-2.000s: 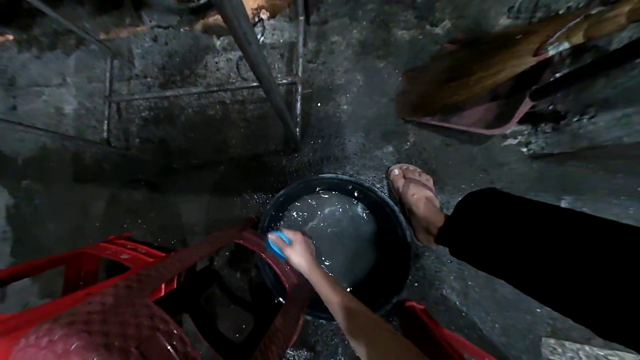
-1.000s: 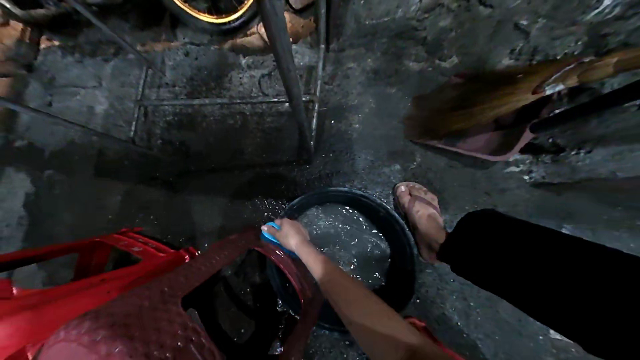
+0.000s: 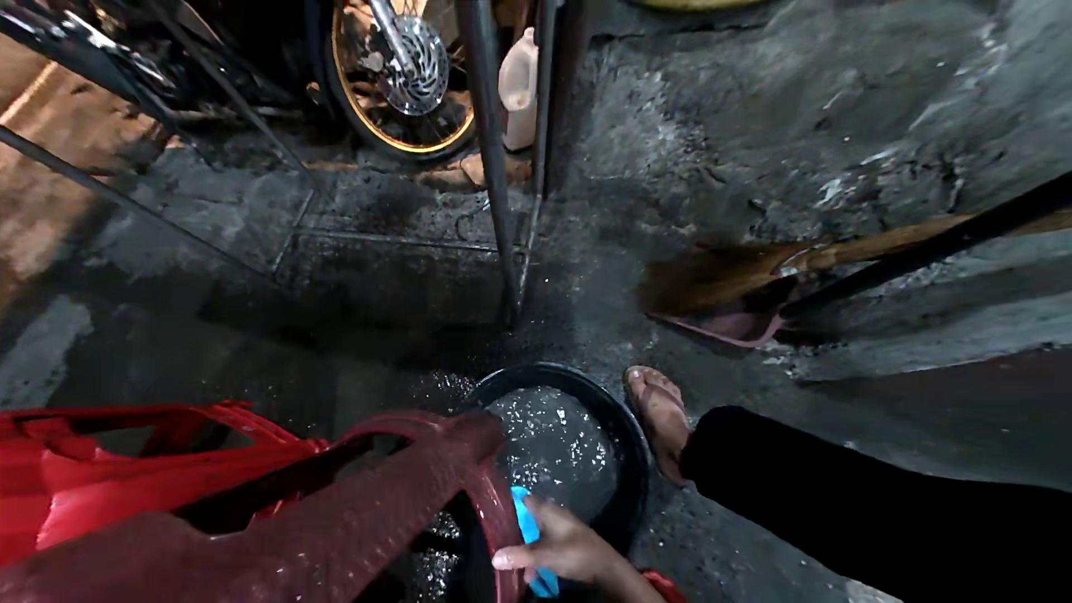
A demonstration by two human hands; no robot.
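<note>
My right hand (image 3: 557,544) grips a blue sponge or cloth (image 3: 528,523) against the curved edge of a dark red plastic chair (image 3: 360,494), thumb on one side and fingers on the other. The wet chair leans over a black round basin (image 3: 632,435) of sudsy water (image 3: 557,444), hiding part of it. A brighter red plastic chair (image 3: 159,461) lies at the left. My left hand is out of view.
A foot in a flip-flop (image 3: 662,414) stands right of the basin. Beyond are a metal frame (image 3: 502,167), a motorcycle wheel (image 3: 410,151) and a plastic jug (image 3: 519,84). A broom (image 3: 720,272) and a pink dustpan (image 3: 745,327) lie at the right.
My right hand has moved with the blue thing down along the chair's edge, nearer to me. The dark red chair has turned over the basin. The view has tilted up.
</note>
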